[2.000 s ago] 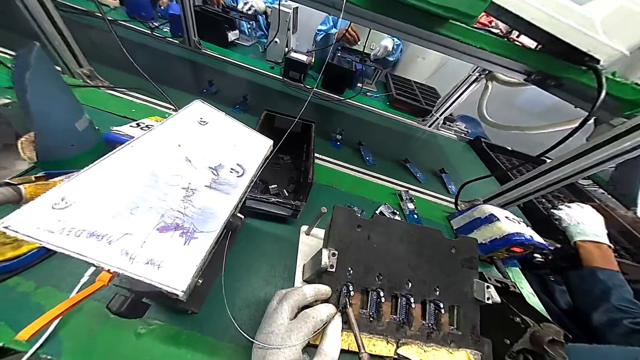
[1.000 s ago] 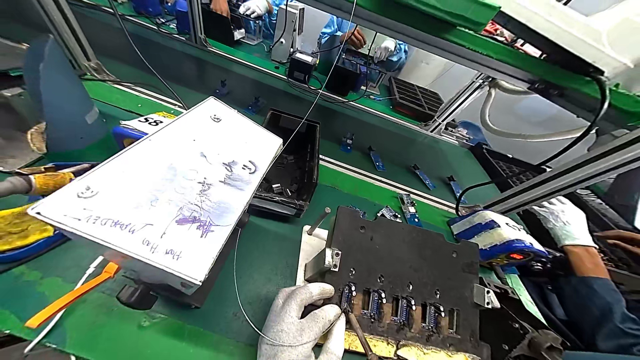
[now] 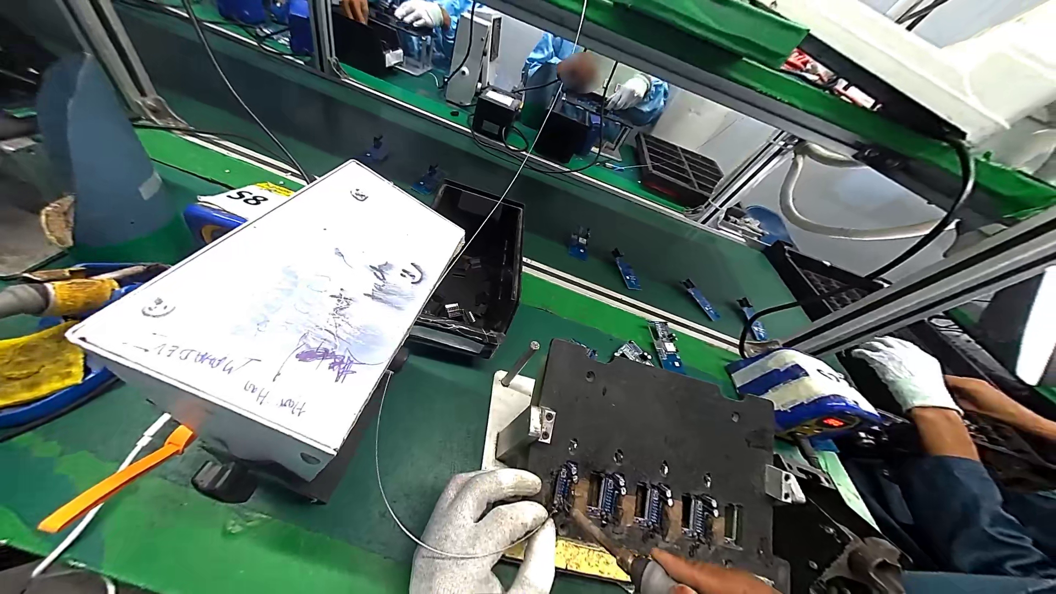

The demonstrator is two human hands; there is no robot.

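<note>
My gloved left hand [image 3: 487, 532] pinches a thin solder wire [image 3: 381, 462] at the lower left of a black fixture plate [image 3: 660, 412]. My bare right hand [image 3: 709, 575] holds a soldering iron [image 3: 606, 536] from below. Its tip points at the leftmost of several small blue circuit boards [image 3: 565, 487] set upright in the plate's slots. The wire runs up beside a white-topped box [image 3: 289, 289] covered in handwriting. Metal clamps [image 3: 540, 423] sit at the plate's sides, and a yellow strip [image 3: 577, 558] lies along its lower edge.
A black bin [image 3: 511, 272] with small parts stands behind the box. More blue boards [image 3: 625, 270] lie on the green surface beyond. A blue soldering station [image 3: 804, 396] is at right, near a co-worker's gloved hand [image 3: 903, 371]. A blue iron holder [image 3: 107, 379] stands at left; co-workers sit across.
My left hand and the iron stay around the leftmost board, with only small shifts. The co-worker's gloved hand at right has moved a little.
</note>
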